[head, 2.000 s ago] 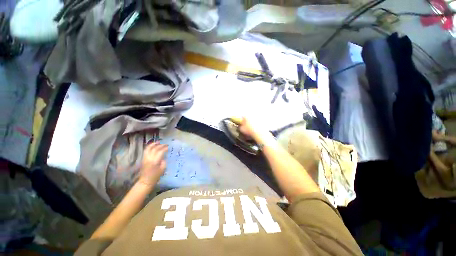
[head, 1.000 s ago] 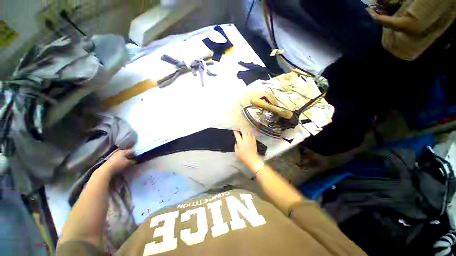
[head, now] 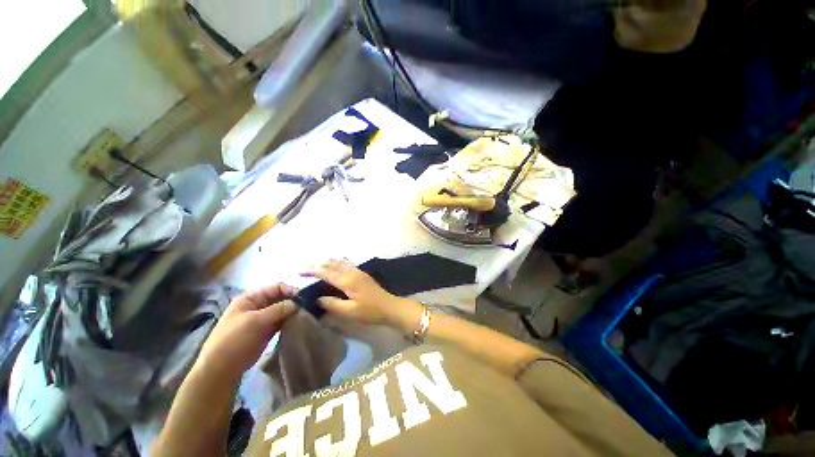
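Observation:
A black strip (head: 420, 271) lies along a grey-taupe panel (head: 306, 350) on the white table near my body. My left hand (head: 259, 314) pinches the strip's left end with the grey cloth. My right hand (head: 350, 293) is beside it, its fingers on the strip. The strip's right part lies flat, and the grey cloth hangs bunched below my hands. The steam iron (head: 460, 217) with a yellow-tan handle stands on the table at the right, by the scorched rest cloth (head: 509, 170), with no hand on it.
A heap of grey pieces (head: 125, 232) is at the left. A yellow-tan ruler (head: 243, 243), a tied strip (head: 335, 176) and black scraps (head: 420, 159) lie at the far side. A blue crate (head: 617, 379) holds dark garments at the right. A person in dark clothes (head: 599, 134) is beyond the table.
The iron has left my right hand and is by the rest cloth. My right hand has moved left along the black strip to my left hand. The view has turned.

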